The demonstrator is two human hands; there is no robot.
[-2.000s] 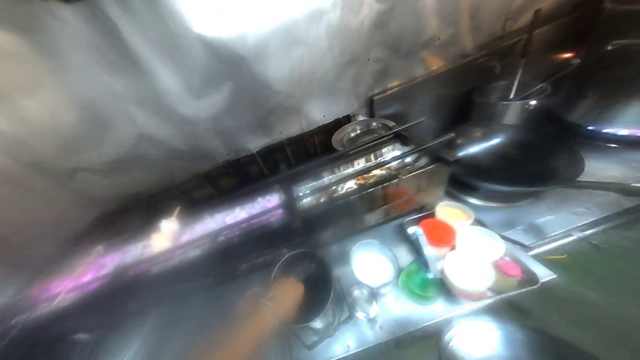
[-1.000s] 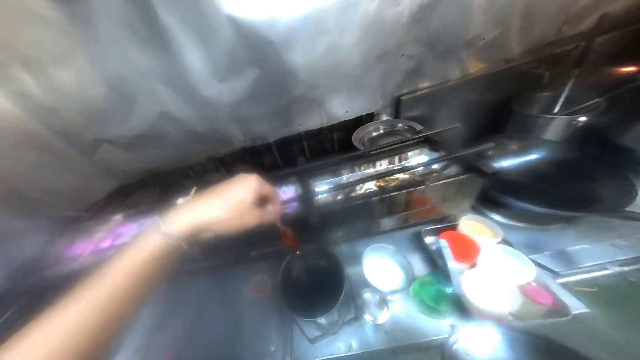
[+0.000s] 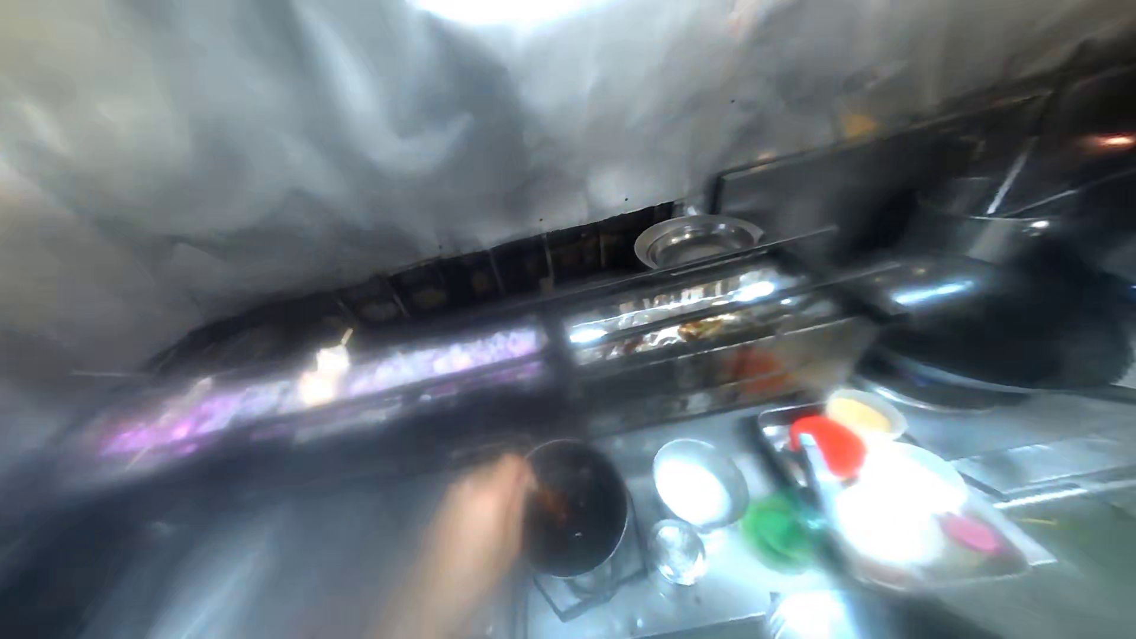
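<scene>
My left hand (image 3: 497, 488), badly blurred, reaches in from the bottom and meets the left rim of a dark round pot (image 3: 577, 541). Something reddish-brown (image 3: 552, 504) shows inside the pot beside my fingertips; whether my fingers grip it cannot be made out. Just right of the pot is a white-looking bowl (image 3: 699, 484), with a small clear glass or metal cup (image 3: 678, 551) below it. My right hand is out of view.
A tray (image 3: 976, 568) holds a red container (image 3: 828, 445), a cream-filled bowl (image 3: 861, 415), white bowls and a pink item. A green container (image 3: 777, 531) is beside it. Behind stand a food rail (image 3: 692, 333) and a metal bowl (image 3: 698, 241). A large dark wok (image 3: 1003, 337) sits right.
My left hand was raised above the pot a second ago, with something reddish below it; now it has come down to the pot's left rim.
</scene>
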